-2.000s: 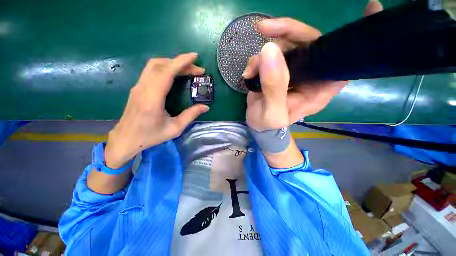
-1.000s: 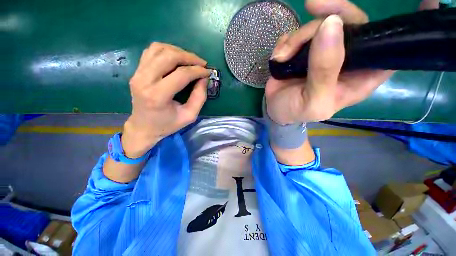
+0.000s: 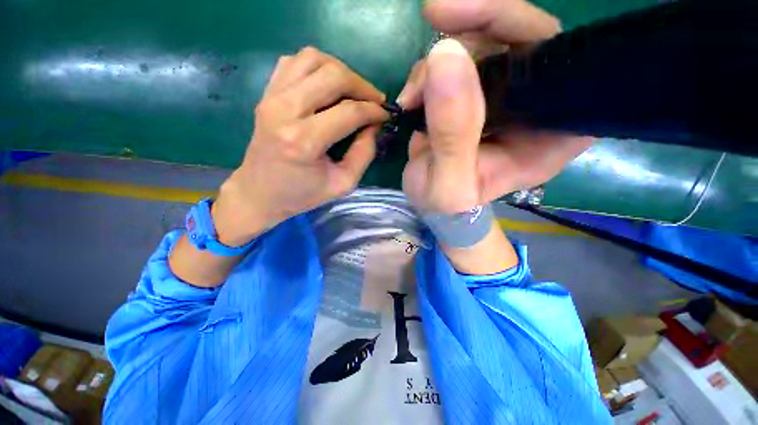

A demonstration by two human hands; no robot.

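The small black housing (image 3: 387, 133) is at the fingertips of my left hand (image 3: 312, 133), mostly hidden by them. My right hand (image 3: 465, 124) holds the thick black electric screwdriver (image 3: 623, 75), which runs off to the upper right. The driver's tip end points left at the housing; whether it touches cannot be told. Only a speck of the grainy grey screw dish (image 3: 436, 38) shows behind my right fingers.
The green bench (image 3: 125, 108) ends just below my hands. A black cord (image 3: 615, 241) runs right from my right wrist, near a small shiny bit (image 3: 527, 196). A thin white wire (image 3: 706, 195) lies at right. Cardboard boxes (image 3: 627, 336) stand on the floor.
My left hand has moved right and up with the housing at its fingertips. My right hand has come left with the driver, now covering nearly all of the dish.
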